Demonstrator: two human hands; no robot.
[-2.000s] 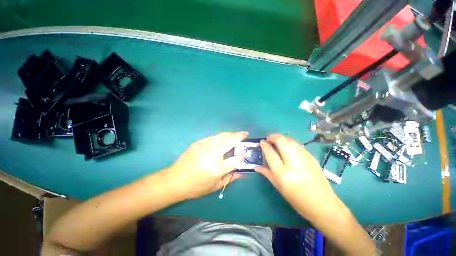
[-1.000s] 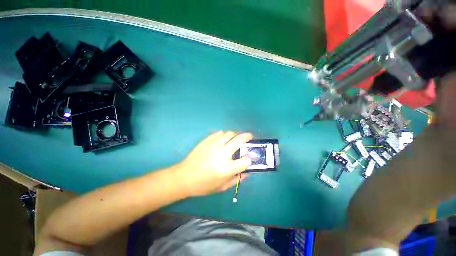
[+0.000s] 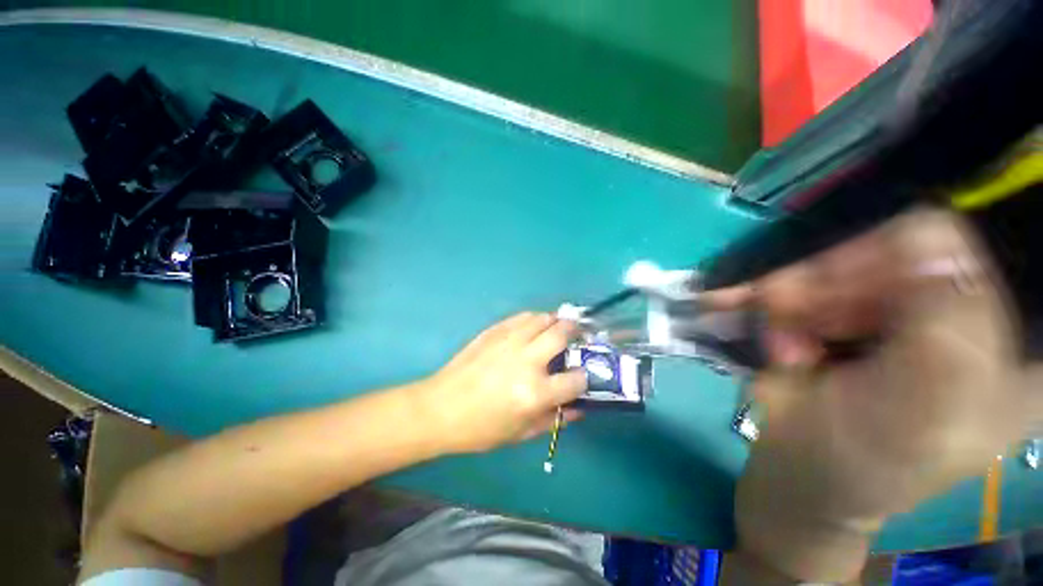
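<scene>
My left hand holds a black housing on the bench, with a pale frame part seated in it. A thin yellowish lead wire hangs from it below my fingers. My right hand, blurred, is closed around the power screwdriver. The screwdriver's tip end is at the housing's upper left edge, close to my left fingertips; I cannot tell whether it touches.
Several black housings lie in a loose pile at the left. My right arm hides most of the frame parts at right. A red box stands behind the screwdriver stand. A blue crate and carton are below the bench edge.
My right hand has let go of the housing, reached up to the screwdriver and brought it down and left over the housing. My left hand stays on the housing.
</scene>
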